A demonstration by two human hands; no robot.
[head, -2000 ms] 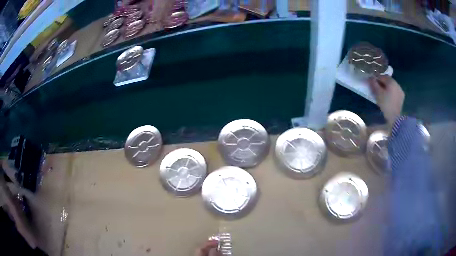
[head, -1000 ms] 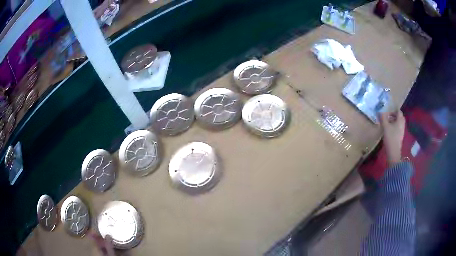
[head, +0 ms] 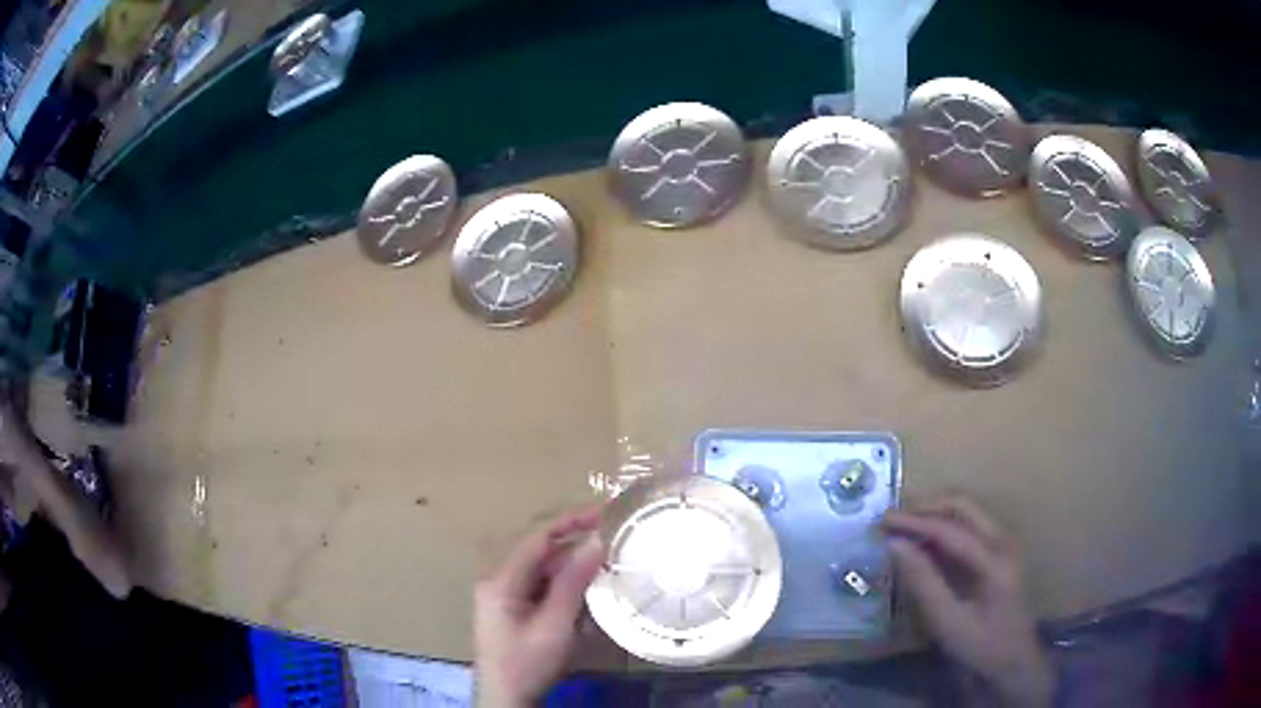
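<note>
My left hand holds a round silvery metal disc by its left edge. The disc is over the lower-left part of a pale, square pad at the bench's front edge and hides that part. Three small fittings show on the pad, one at upper right, one below it and one partly behind the disc. My right hand is at the pad's right edge, thumb and fingers close together; whether it grips the pad or something small is unclear.
Several spoked discs lie on the cardboard-covered bench, one nearer at right. Behind are the dark green conveyor and a white post. A person's arm is at left, a blue crate at lower left.
The view has swung back left. The pad, at the right by my right hand a second ago, is now in front of me. My left hand now holds a disc over it.
</note>
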